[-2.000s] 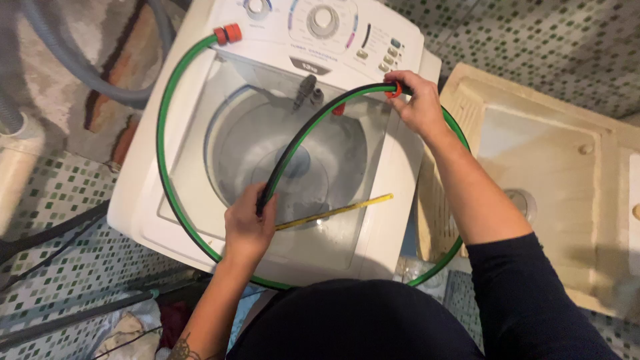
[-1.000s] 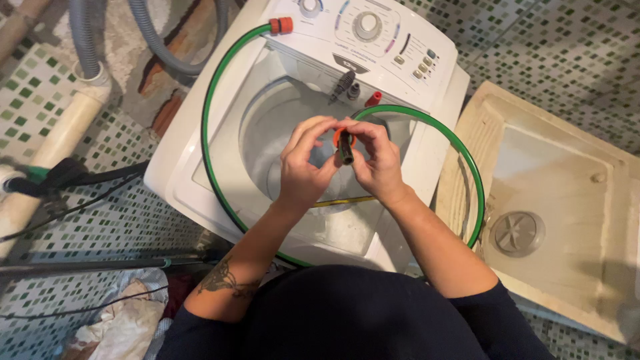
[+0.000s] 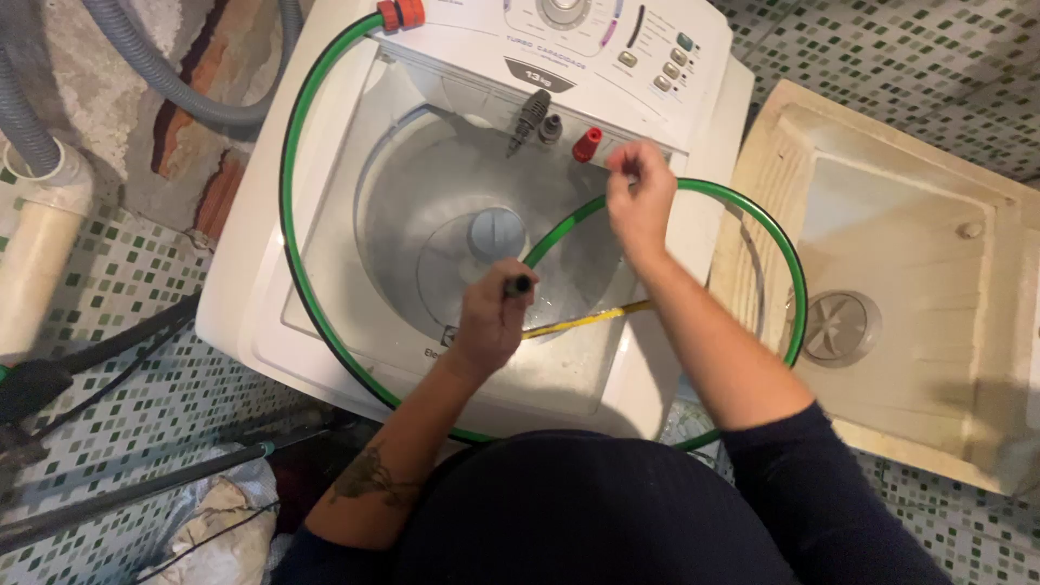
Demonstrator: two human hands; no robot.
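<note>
My left hand (image 3: 494, 317) grips the green-and-black garden hose (image 3: 299, 268) close to its bare end, above the washer lid. The hose's other end bears an orange connector (image 3: 400, 14) and lies on the control panel. Raised over the lid's right rear corner, my right hand (image 3: 640, 191) has its fingers curled; whether something small is between them cannot be told. Just left of it stand a red fitting (image 3: 587, 145), a grey fitting (image 3: 550, 129) and a dark grey nozzle (image 3: 530, 122). A yellow strip, perhaps a folding rule (image 3: 585, 322), lies on the lid.
The white top-loading washing machine (image 3: 260, 325) stands before me. To its right is a cream laundry sink (image 3: 902, 422) with a round drain (image 3: 841, 327). A grey corrugated hose (image 3: 166, 81) and a white pipe (image 3: 41, 260) are at left, with a plastic bag (image 3: 219, 528) below.
My hands, together at the hose end one second ago, are now apart. The right has moved toward the small fittings. The orange piece seen at the held hose end no longer shows there.
</note>
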